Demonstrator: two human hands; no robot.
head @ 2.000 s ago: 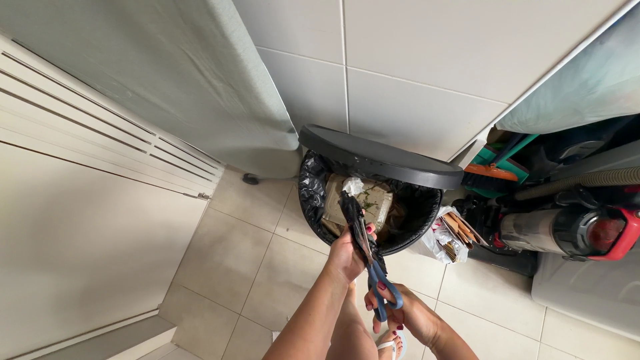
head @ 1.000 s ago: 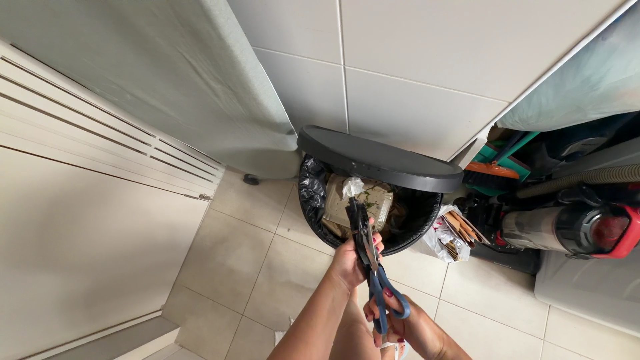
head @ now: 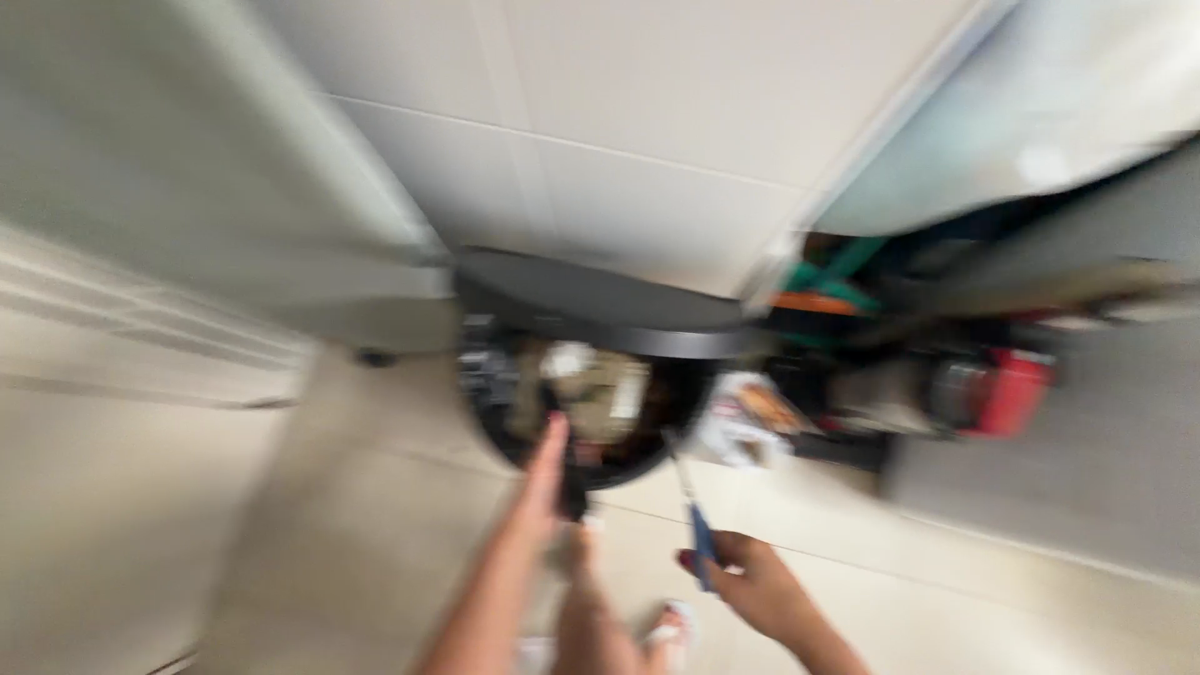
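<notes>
My left hand [head: 546,469] is closed on a dark, slender object [head: 572,483] that reaches over the near rim of the bin; blur hides what it is. Scissors with blue handles [head: 701,539] are held in my right hand [head: 750,577], right of the bin, their blades pointing up toward its rim and apart from the dark object. The round bin [head: 487,427] has a black liner and a raised dark grey lid [head: 600,305]. Inside lies a pale container [head: 605,398] among waste, with a crumpled white piece [head: 567,359] near it.
A white bag with brown pieces [head: 745,422] stands on the floor right of the bin. Beyond it lie a red and grey vacuum cleaner [head: 1012,389] and green and orange items [head: 816,300]. Tiled wall [head: 609,187] rises behind; a grey-green cover [head: 234,187] hangs left. My feet are below.
The scissors, earlier against the dark object, have moved right and away from it with my right hand. My left hand still holds the dark object. The view has shifted and blurred.
</notes>
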